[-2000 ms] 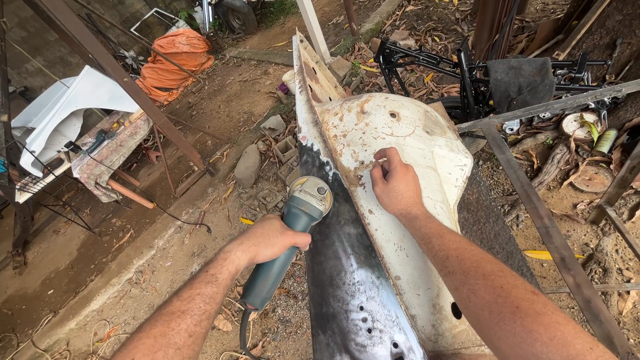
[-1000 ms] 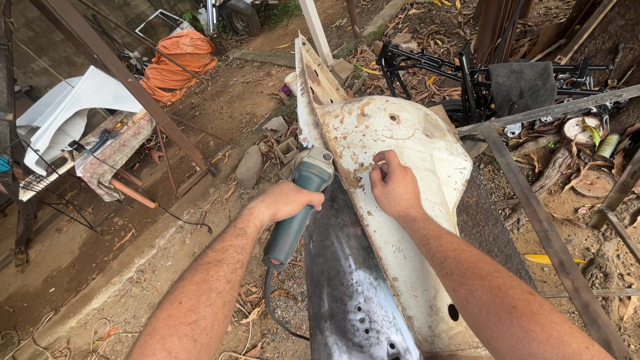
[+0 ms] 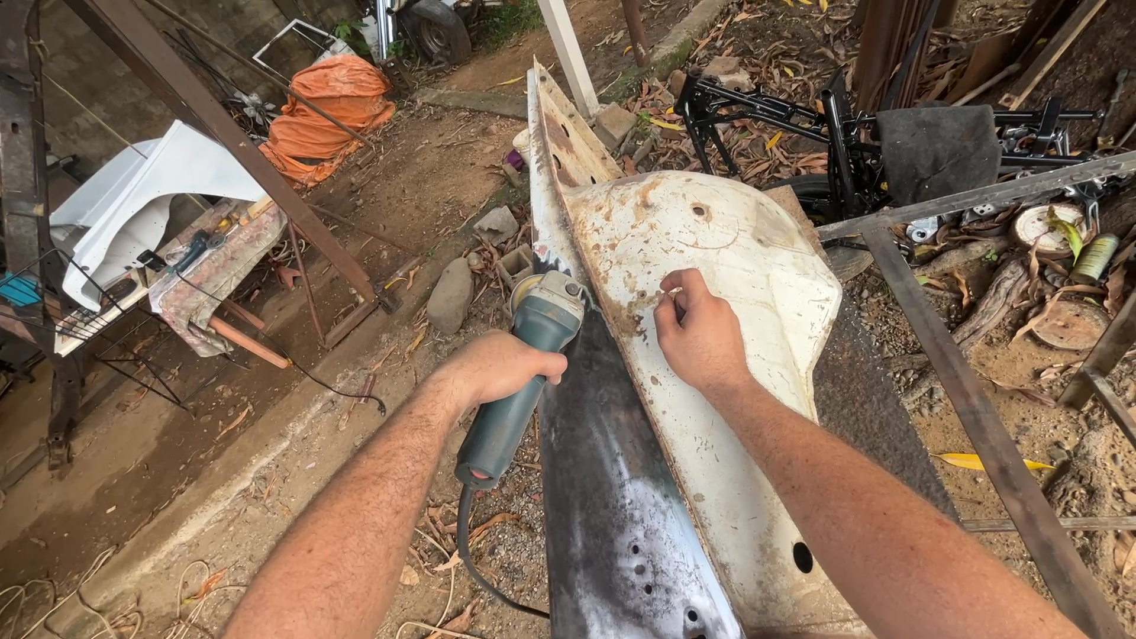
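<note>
My left hand (image 3: 506,368) is closed around the body of a green angle grinder (image 3: 524,373), whose grey head and disc lie at the near-left edge of a vehicle body panel. This panel has a dark, partly bared metal strip (image 3: 612,444) and a chipped white-painted side (image 3: 719,231) with rust marks. On the white side rests my right hand (image 3: 701,328), fingers curled; whether it pinches the panel or something small cannot be told. The grinder's cord drops from its lower end. How firmly the disc touches the metal is not plain.
White fender panels (image 3: 169,195) lie on a cloth-covered table at left, with a tool. Behind stands an orange tarp bundle (image 3: 328,111). A black metal frame (image 3: 834,142) lies at the upper right. Rusty metal bars (image 3: 985,408) cross at right; a loose stone (image 3: 451,295) is on the ground.
The grinder in my left hand moved up along the panel's edge between two seconds and one second ago, its head now farther from me. My right hand has stayed in about the same place.
</note>
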